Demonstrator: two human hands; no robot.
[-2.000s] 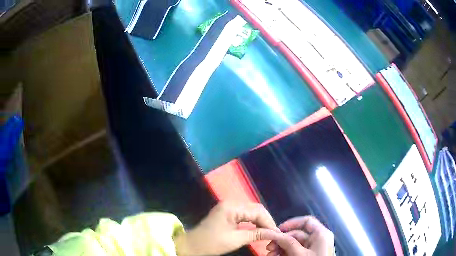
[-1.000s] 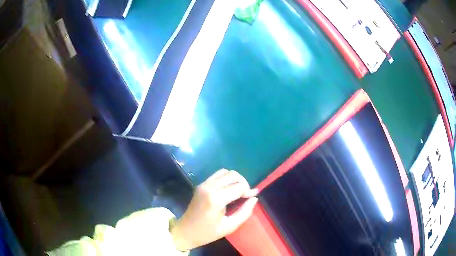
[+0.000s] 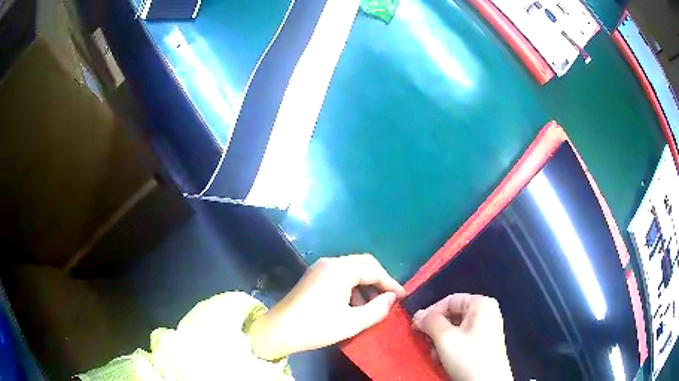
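The glossy black panel [image 3: 514, 260] lies on a red foam pad [image 3: 394, 344] and reflects ceiling lights. My left hand [image 3: 320, 306] is at the panel's near left corner, thumb and fingertips close together at the corner. My right hand [image 3: 470, 338] is just right of it over the panel's left edge, with thumb and forefinger pinched. The hands are slightly apart. Whatever lies between either hand's fingertips is too small to tell.
Black and white strips [image 3: 287, 104] lie on the green bench [image 3: 402, 156], their end at its left edge. White back plates [image 3: 555, 30] lie at the upper right and right [image 3: 659, 245]. A green crumpled piece [image 3: 381, 9] lies at the top. Brown cartons [image 3: 97, 156] stand left.
The hands were together near the bottom two seconds ago. My left hand then moved to the panel corner, with my right hand out of view. Now my right hand is back beside it.
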